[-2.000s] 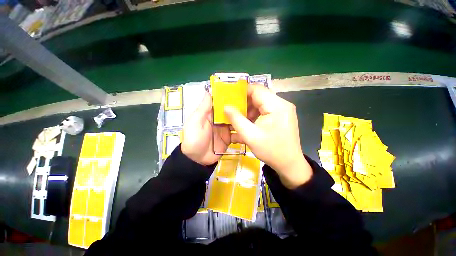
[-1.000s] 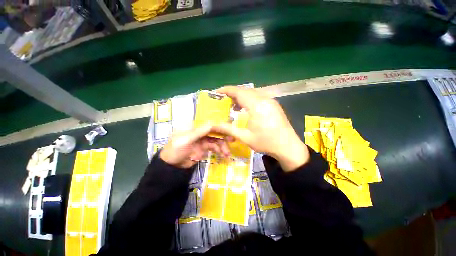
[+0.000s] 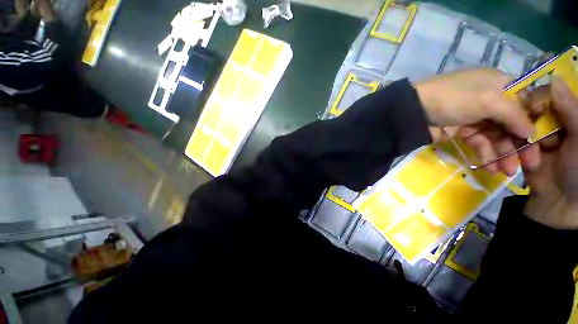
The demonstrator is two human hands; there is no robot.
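My left hand (image 3: 475,107) and my right hand (image 3: 554,171) hold a thin rectangular device frame (image 3: 507,155) at the right side of the view. A yellow adhesive piece (image 3: 546,125) covers its far part; the near part is open. My right hand is partly cut off by the picture's edge. Below the hands an adhesive sheet (image 3: 421,201) with yellow rectangles in two columns lies tilted on a pocketed blister tray (image 3: 437,31). Some tray pockets hold frames with yellow borders (image 3: 352,93).
A stack of yellow adhesive sheets (image 3: 241,98) lies on the dark green bench. Left of it are a black block (image 3: 192,81) on a white ladder-like strip (image 3: 166,88), white scraps (image 3: 192,25) and clear plastic (image 3: 277,12). A person in dark striped sleeves (image 3: 32,60) is at far left.
The view has swung left and tilted, bringing the floor and another person into view. The hands and frame now appear at the right. The fingers have shifted along the frame.
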